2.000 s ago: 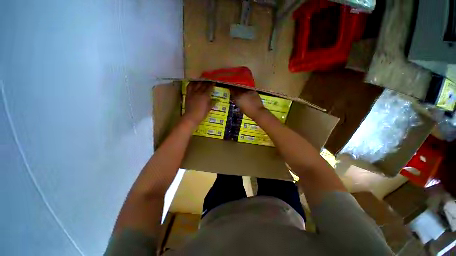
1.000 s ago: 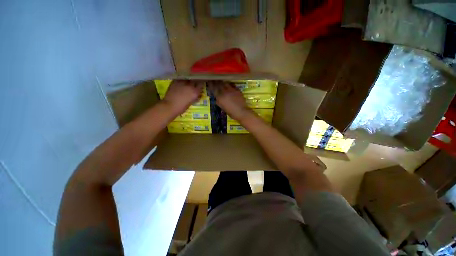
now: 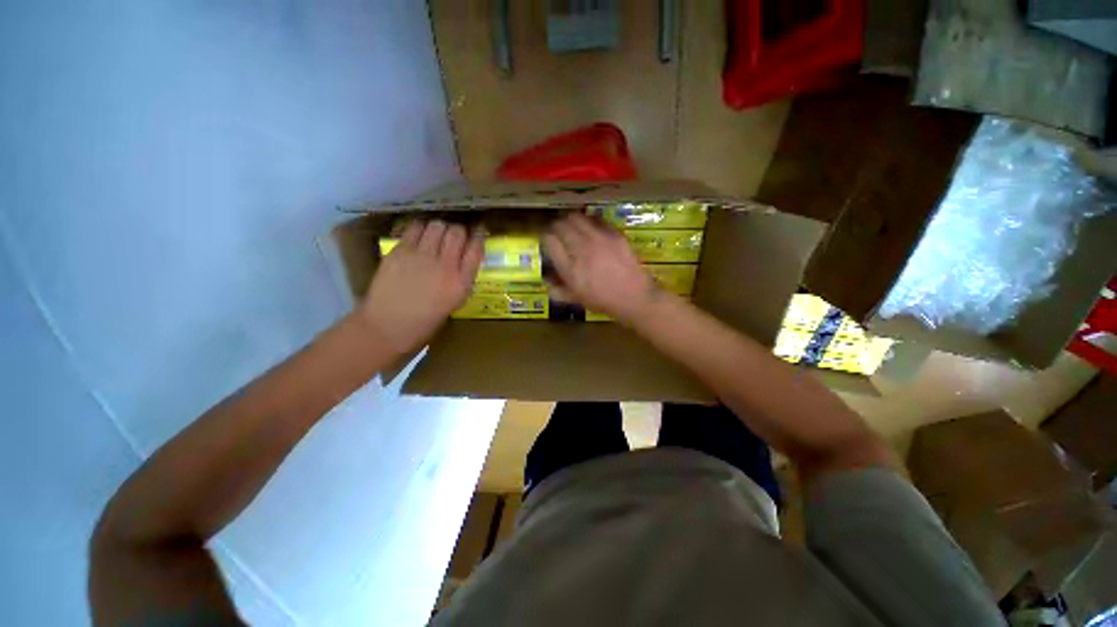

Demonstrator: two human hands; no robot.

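An open brown shipping carton [image 3: 551, 364] stands in front of me with its flaps up. It holds rows of yellow product boxes [image 3: 668, 245] with a dark band down the middle. My left hand [image 3: 425, 276] is over the left row, its fingers on a yellow box [image 3: 510, 260] that looks raised and shifted from the row. My right hand [image 3: 597, 267] is at that box's right end, over the dark band, fingers bent. The fingertips are partly blurred, and the carton's far corner is in shadow.
Pale wall [image 3: 221, 159] on the left. A red stool [image 3: 790, 49] stands ahead and a red object [image 3: 570, 154] lies behind the carton. On the right are a carton of clear film [image 3: 998, 233], a low tray of yellow boxes [image 3: 833, 333] and a closed-looking brown carton [image 3: 1004, 472].
My left hand has turned and now lies on a yellow box that sits unevenly. My right hand has moved down toward the middle band. My left elbow has swung outward.
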